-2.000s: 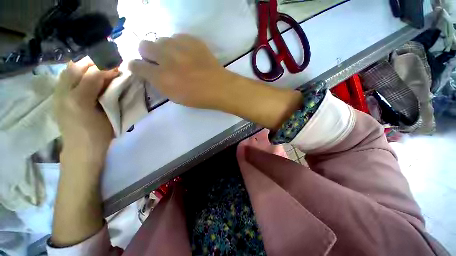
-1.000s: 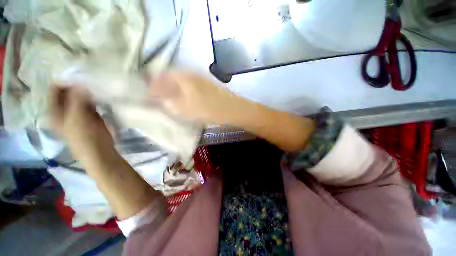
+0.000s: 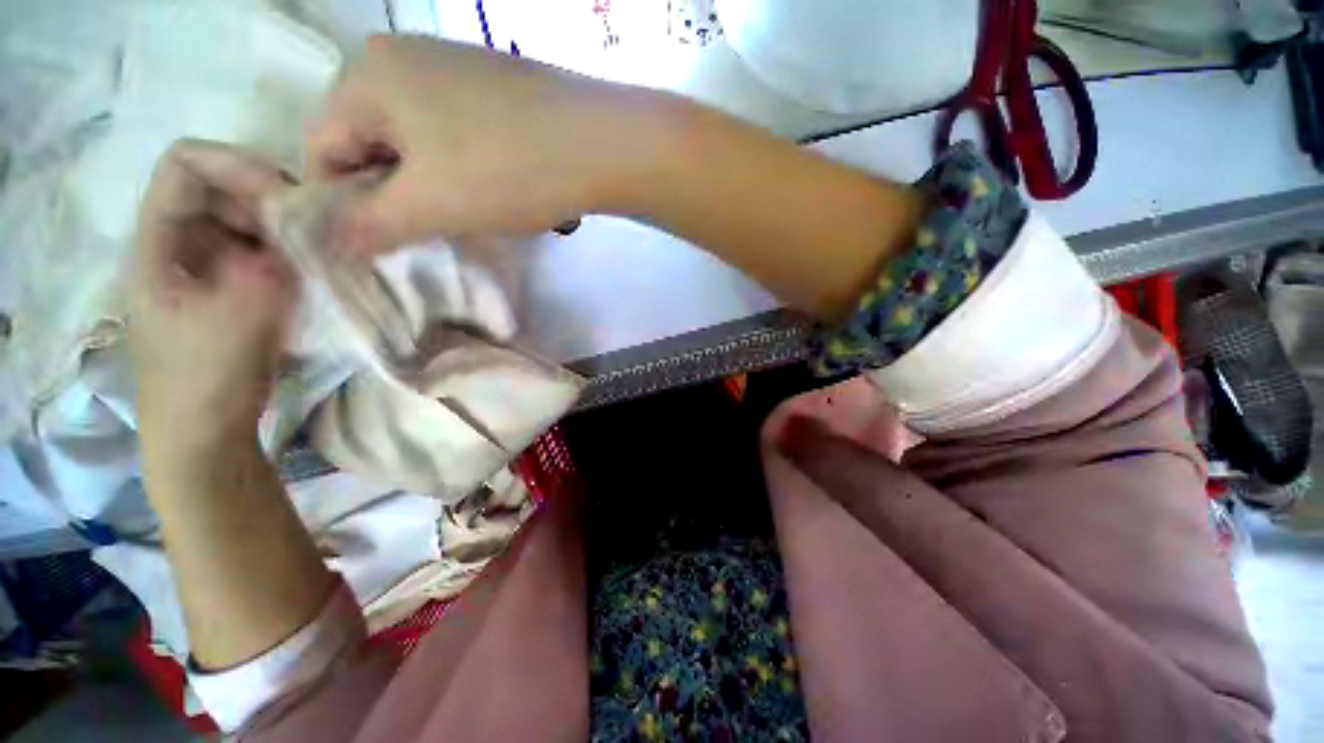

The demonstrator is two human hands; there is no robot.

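A cream cloth piece (image 3: pixel 436 414) hangs in folds from both hands over the table's front edge, left of the middle. My left hand (image 3: pixel 218 290) pinches its upper edge, fingers curled. My right hand (image 3: pixel 414 153) pinches the same edge close beside it, its arm reaching across from the right. The two hands nearly touch. The fingertips are partly hidden by the folds and slightly blurred. More pale cloth (image 3: pixel 116 131) is heaped behind and left of my left hand.
Dark red-handled scissors (image 3: pixel 1034 124) lie at the upper right of the table. A pale rounded piece (image 3: pixel 857 51) lies left of them. The table's grey front edge (image 3: pixel 697 360) crosses the view. Red baskets (image 3: pixel 549 462) and mixed cloth (image 3: pixel 1256 363) are below. The machine head is out of view.
The hands have left the machine's lamp area and moved left with the cloth. Since one second ago they have risen and come together at one edge, and the view has shifted.
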